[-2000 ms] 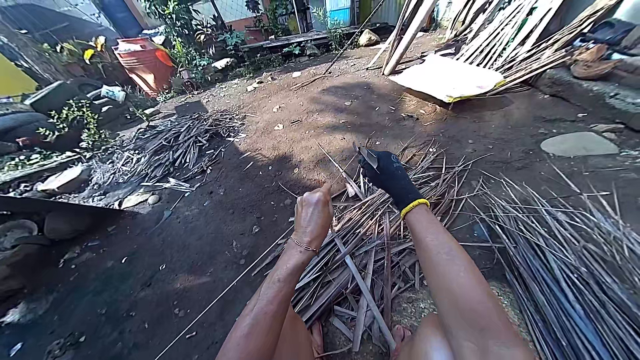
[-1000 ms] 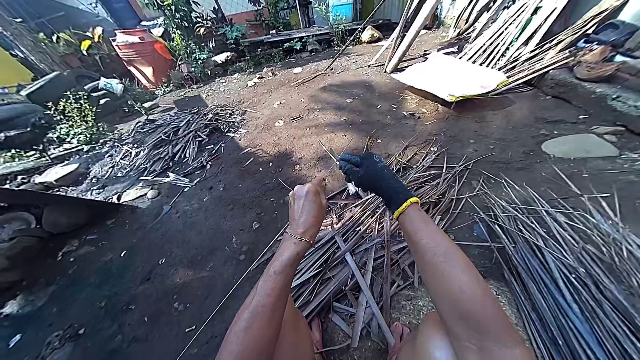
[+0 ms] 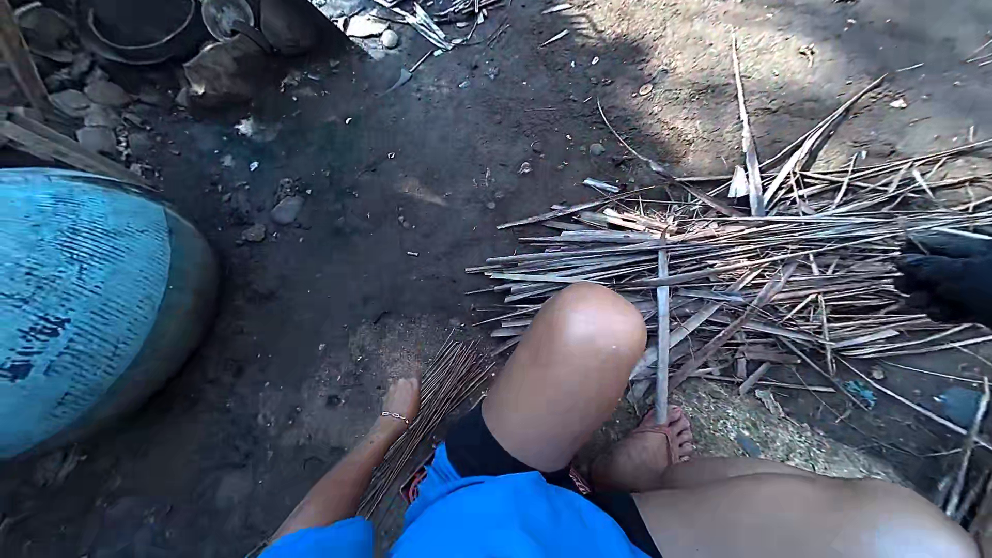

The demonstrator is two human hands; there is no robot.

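Note:
My left hand, bare with a chain bracelet at the wrist, is low beside my bent knee, at a bundle of thin brown sticks on the ground. Its fingers are foreshortened, so whether they grip the sticks cannot be told. At the right edge is my right hand in a dark glove, partly cut off, over a pile of dry palm-like strips. A pale strip appears by its fingers, but their hold is unclear. A flat strip lies from the pile to my foot.
A rounded blue container stands at the left. Behind it are stones, a tire-like ring and a wooden plank. Dark soil with scattered pebbles lies between the container and the pile. A flat stone is under the strips near my foot.
The view has swung down and left. My hands, close together in front of me before, are now wide apart, the left down by the thin sticks and the right over the pile.

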